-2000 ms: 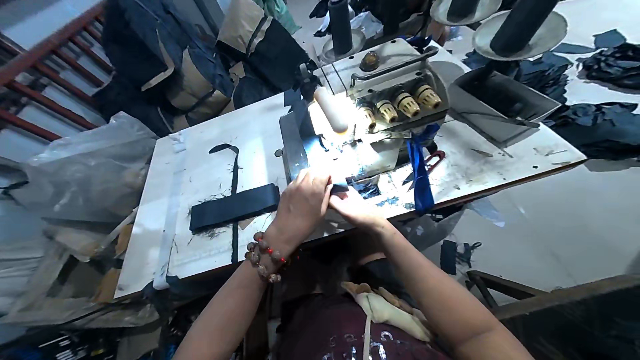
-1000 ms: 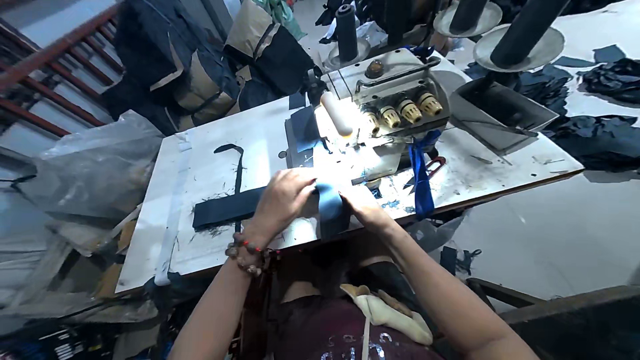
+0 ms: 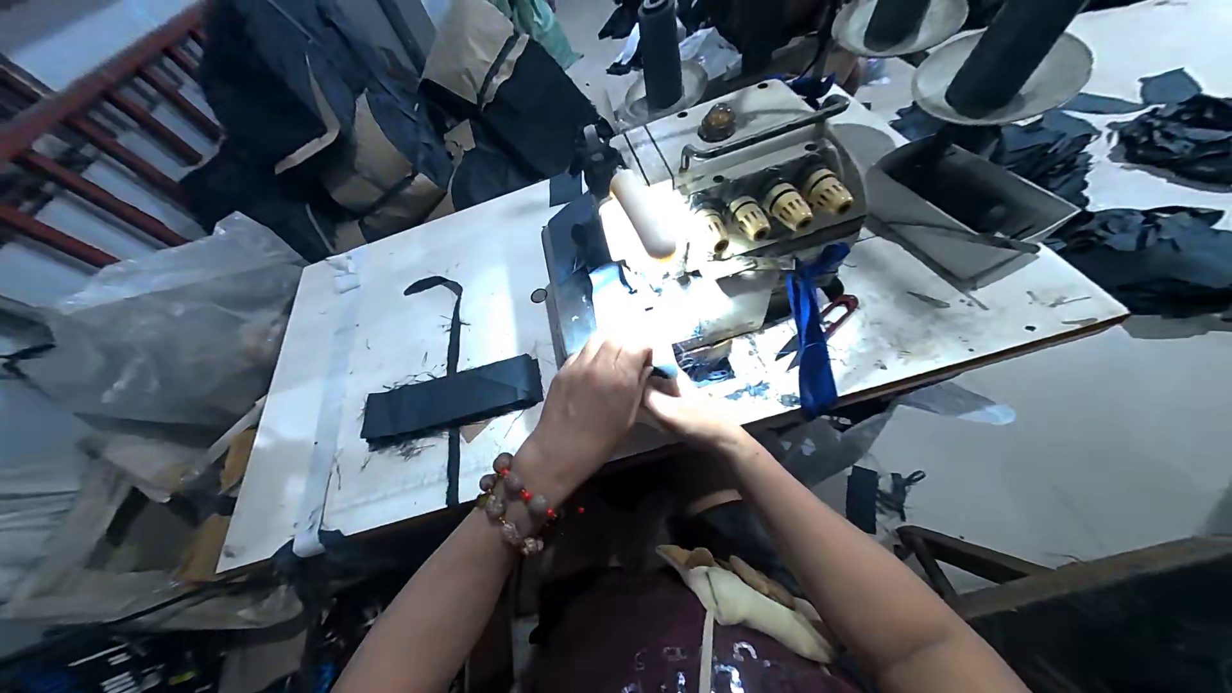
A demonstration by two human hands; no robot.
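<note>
My left hand, a beaded bracelet on its wrist, holds the edge of a dark fabric piece in front of the overlock sewing machine. My right hand meets it from the right and pinches the same piece. Glare from the machine's lamp hides the needle area and most of the fabric. A stack of dark fabric strips lies left of my hands, across a narrow dark strip. Right of the machine's base are a blue ribbon and red-handled snips.
Thread cones stand behind the machine, one on a round plate. A grey metal tray sits at the right. Dark fabric heaps lie beyond the table. Plastic bags and bundled cloth are at the left and back.
One second ago the fabric piece hung in view between my hands; now both hands are closer together and nearer the machine, with only a small edge of it showing.
</note>
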